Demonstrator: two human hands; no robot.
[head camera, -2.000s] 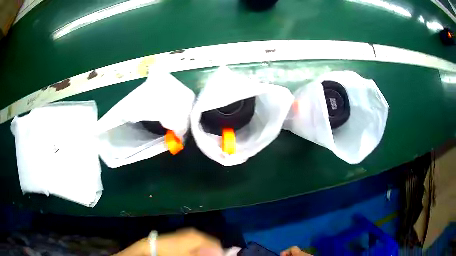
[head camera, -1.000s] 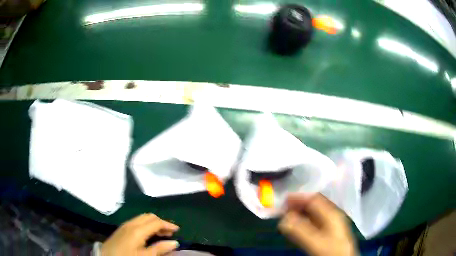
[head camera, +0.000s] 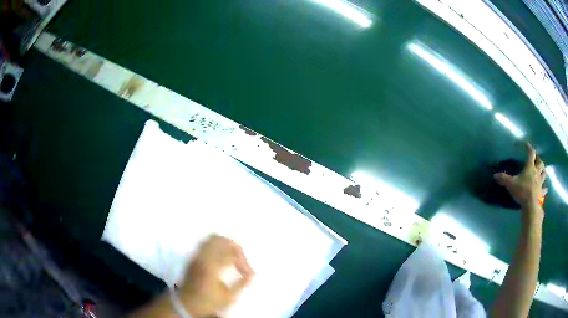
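The stack of empty white bags (head camera: 187, 192) lies flat on the green belt at left centre. My left hand (head camera: 215, 276) is over its lower part, blurred, thumb and fingers close together; whether it pinches a bag is unclear. My right hand (head camera: 526, 180) reaches across the divider at the far right, fingers around a black speaker (head camera: 501, 186). A bit of orange strap shows by the wrist. White bags (head camera: 423, 286) stand at the bottom right, cut off by the frame; their contents are hidden.
The worn white divider (head camera: 324, 180) runs diagonally across the green belt (head camera: 249, 74). A pale rail (head camera: 511, 49) edges the belt at upper right. A white part with a dark hole (head camera: 9, 81) is at the left edge.
The view has swung left and tilted. The bag stack appears larger, and the filled bags have shifted to the lower right. My right hand has moved out to the speaker; my left is over the stack.
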